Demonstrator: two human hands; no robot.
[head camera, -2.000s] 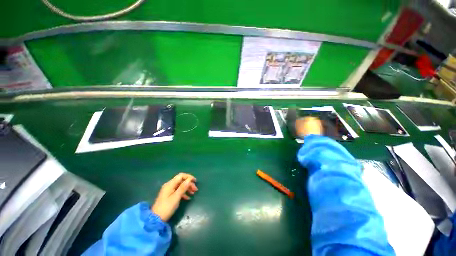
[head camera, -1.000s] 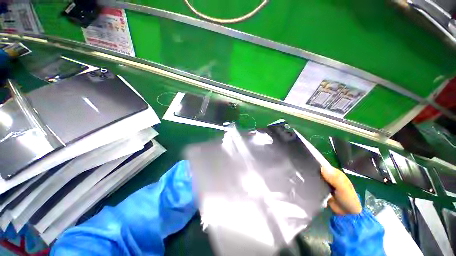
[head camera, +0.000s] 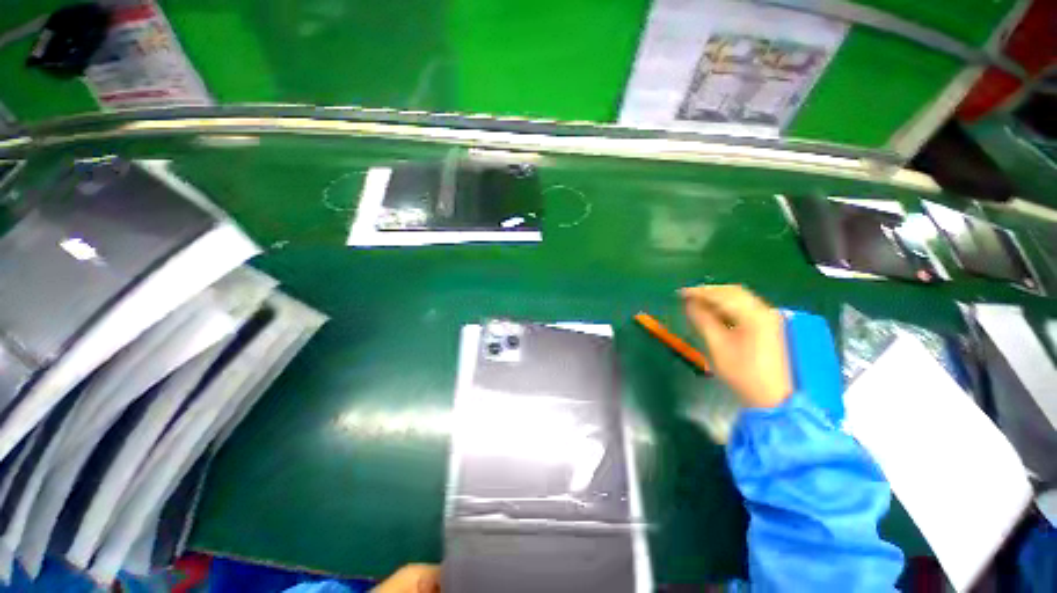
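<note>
A dark grey tablet (head camera: 539, 429) with a camera bump (head camera: 503, 343) at its upper left corner lies in front of me on a white foam sheet, under glossy clear film. My left hand (head camera: 410, 579) is at the bottom edge, mostly cut off, beside the tablet's lower left side; its fingers are hidden. My right hand (head camera: 744, 345) is over the bench to the right of the tablet, fingers bent, between an orange strip (head camera: 672, 343) and the blue film stack (head camera: 815, 365). Whether it holds anything is unclear.
A fanned stack of tablets and foam sheets (head camera: 174, 382) is at left. Another tablet (head camera: 458, 197) lies at the back, others at back right (head camera: 864, 238). A clear bag (head camera: 887, 336) and a white sheet (head camera: 937, 458) are at right. A green divider (head camera: 522, 58) stands behind.
The tablet held up in my hands now lies on the bench, camera bump at upper left. My right hand has let go of it and sits beside the blue stack. My view has turned.
</note>
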